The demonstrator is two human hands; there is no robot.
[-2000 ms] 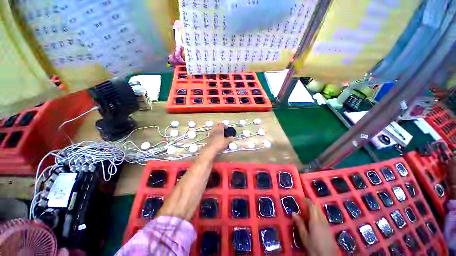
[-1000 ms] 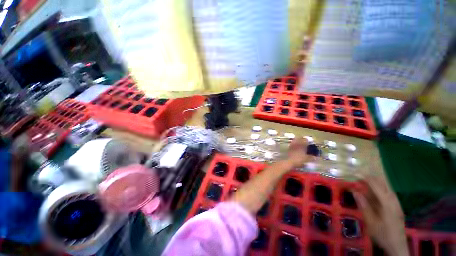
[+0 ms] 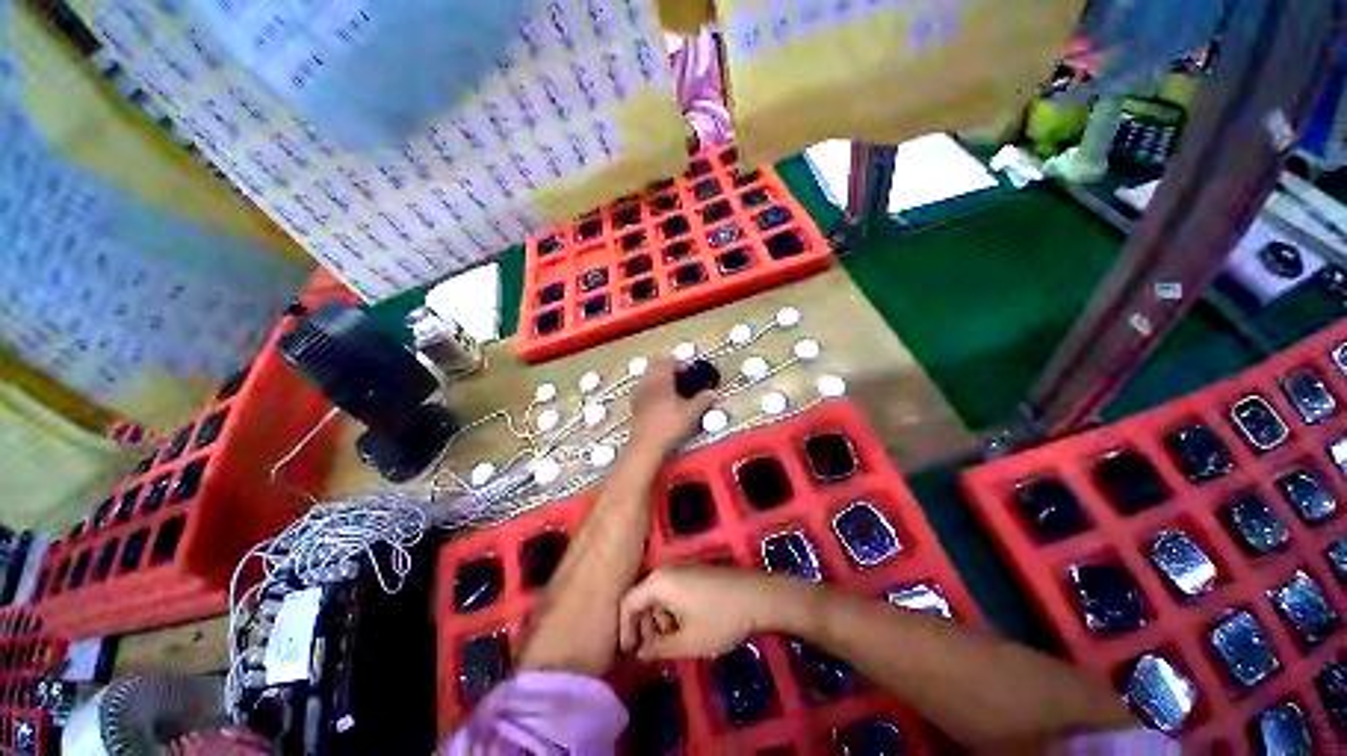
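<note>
My left hand [image 3: 669,409] reaches over the board and holds a dark watch body [image 3: 696,378] by its edge among the white charging pucks [image 3: 755,366]. Whether the watch touches a puck cannot be told. My right hand [image 3: 687,612] lies across my left forearm with its fingers curled and no object visible in it. Under my arms is the main red foam tray [image 3: 919,548], with dark watches in its square pockets, some with white glare. My right forearm hides part of it.
A second watch tray [image 3: 987,493] lies right, beside a metal post [image 3: 1138,281]. Another red tray [image 3: 533,338] stands behind the pucks. Left are stacked trays [image 3: 244,495], a black fan [image 3: 355,369], tangled white cables [image 3: 333,539] and a black charger box [image 3: 359,650]. Paper sheets [image 3: 443,104] hang overhead.
My right hand has moved from the main tray's right side onto my left forearm. My left hand still holds the watch among the pucks. The view has swung left, then back and tilted.
</note>
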